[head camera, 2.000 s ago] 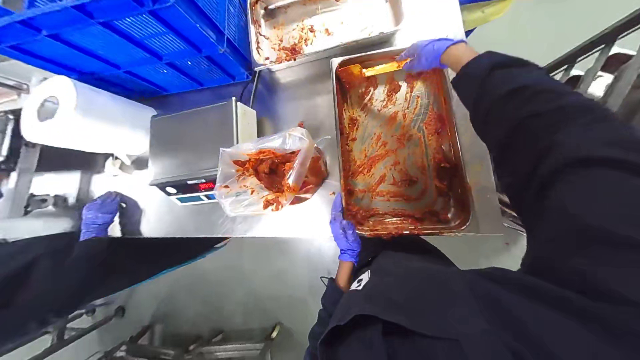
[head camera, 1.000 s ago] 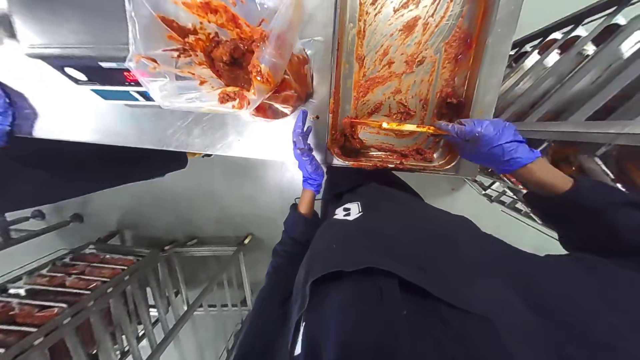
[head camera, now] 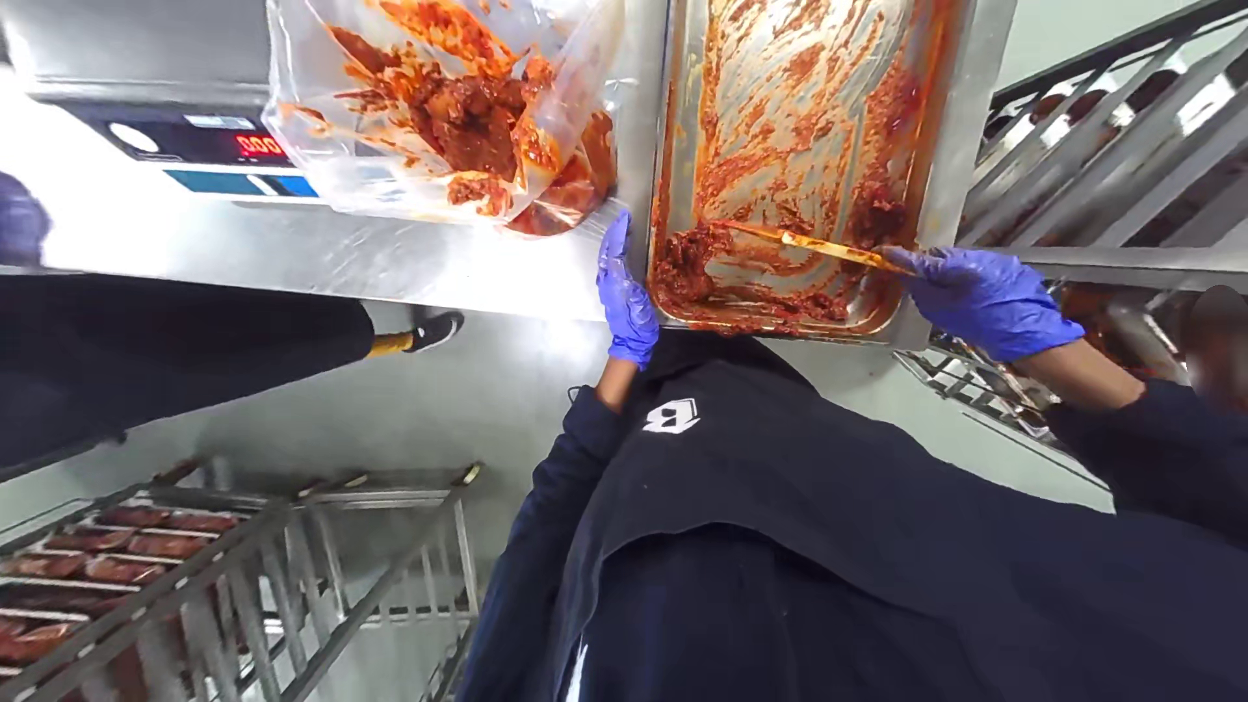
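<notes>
My right hand [head camera: 985,297], in a blue glove, grips a yellowish scraper [head camera: 829,248] smeared with red paste at the near right corner of a metal tray [head camera: 951,127]. The scraper's far end points left over the tray floor, close to a clump of red paste [head camera: 685,263] in the near left corner. My gloved left hand [head camera: 627,297] rests upright with its fingers along the tray's left side, holding nothing that shows. Left of it, a clear plastic bag [head camera: 336,146] holds red-coated food [head camera: 468,117].
A scale [head camera: 185,136] with a lit display stands left of the bag on the metal table [head camera: 419,258]. Another person's gloved hand [head camera: 19,222] and leg are at the left. Metal racks stand at lower left [head camera: 375,609] and at the right [head camera: 1102,258], holding packed reddish food.
My right hand has come from the tray's far end to its near right corner with the scraper. Paste now lies heaped in the near left corner. The view has shifted nearer to the tray.
</notes>
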